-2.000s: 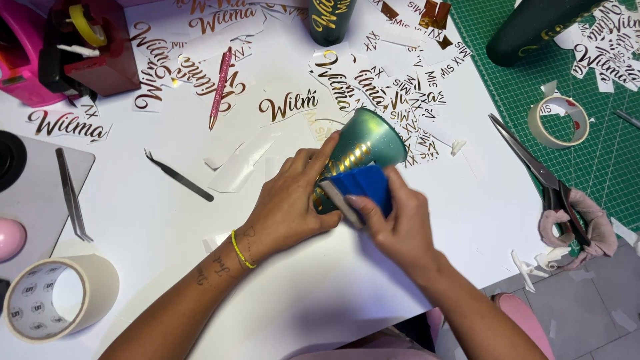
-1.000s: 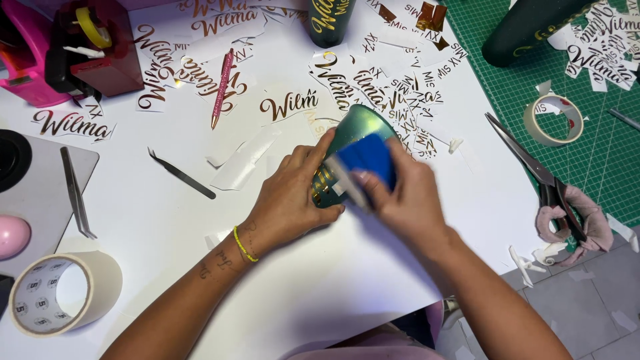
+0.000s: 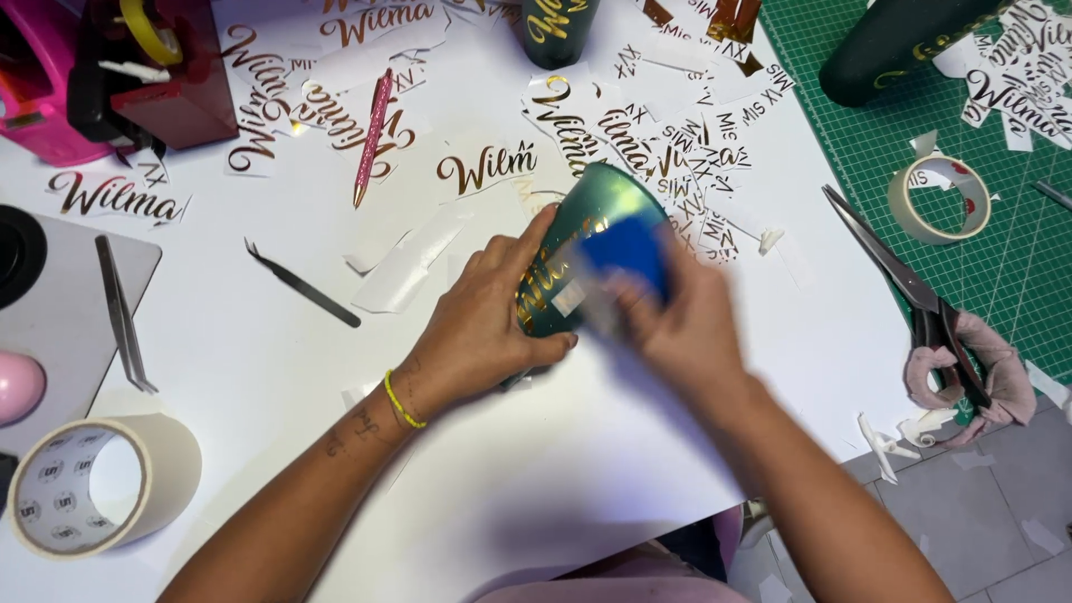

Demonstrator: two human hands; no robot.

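Note:
A dark green tapered cup (image 3: 611, 197) with gold lettering lies tilted above the white table, its wide end pointing up and away from me. Around its narrower part is my left hand (image 3: 490, 314), fingers along the left side and thumb below. My right hand (image 3: 691, 310) grips a blue squeegee (image 3: 628, 251) with a pale edge, blurred by motion, over the right side of the lettering. A small piece of clear film or tape (image 3: 569, 299) shows on the cup beside that edge. The squeegee and fingers hide part of the lettering.
Tweezers (image 3: 306, 291), a second pair (image 3: 124, 314), a tape roll (image 3: 105, 486) and a pink pen (image 3: 373, 138) lie left. Cut lettering pieces (image 3: 486, 170) spread beyond the cup. Scissors (image 3: 913, 293), a smaller tape roll (image 3: 940, 199) and another green cup (image 3: 896, 50) are right, by a green cutting mat (image 3: 1038, 268).
The blue squeegee in my right hand has shifted and changed its tilt against the cup. My left hand keeps its hold, and more gold lettering shows now.

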